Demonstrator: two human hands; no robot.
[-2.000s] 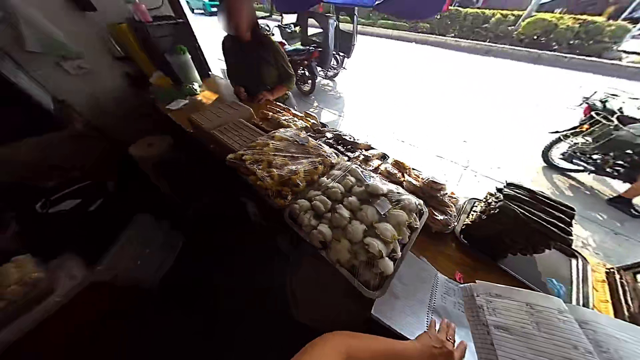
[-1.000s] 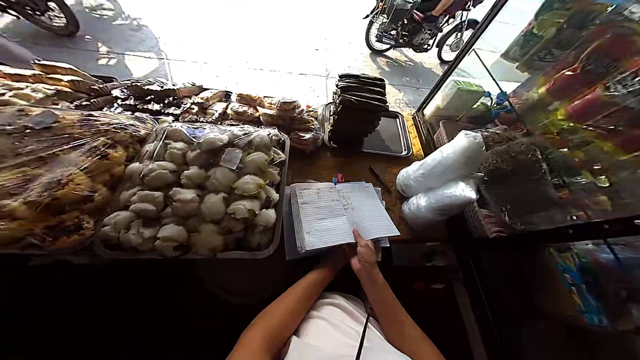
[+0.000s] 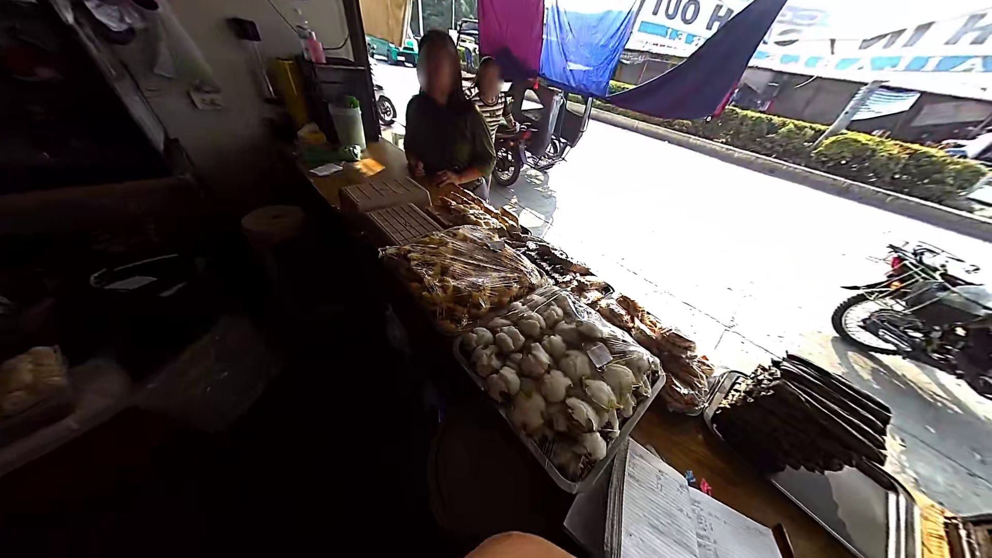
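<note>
Neither of my hands is in view; only a rounded bit of bare skin, seemingly part of my arm (image 3: 518, 545), shows at the bottom edge. Just right of it an open notebook (image 3: 659, 504) with handwriting lies on the wooden counter (image 3: 682, 443). Touching or close to its upper left is a tray (image 3: 564, 482) heaped with pale, rounded food pieces (image 3: 554, 385) under clear plastic. Beyond that sits a plastic-wrapped heap of yellow-brown food (image 3: 465, 271). To the notebook's upper right, a stack of dark, flat pieces (image 3: 806, 411) rests on a metal tray (image 3: 845, 504).
Bagged brown goods (image 3: 666, 349) line the street side of the counter. Two slatted boxes (image 3: 399, 221) stand farther along. At the counter's far end a person (image 3: 449, 132) stands, with another person (image 3: 490, 97) behind. A motorcycle (image 3: 922, 310) is on the street at right.
The view has swung left and up from the notebook. Both hands were at the notebook one second ago and are now out of view.
</note>
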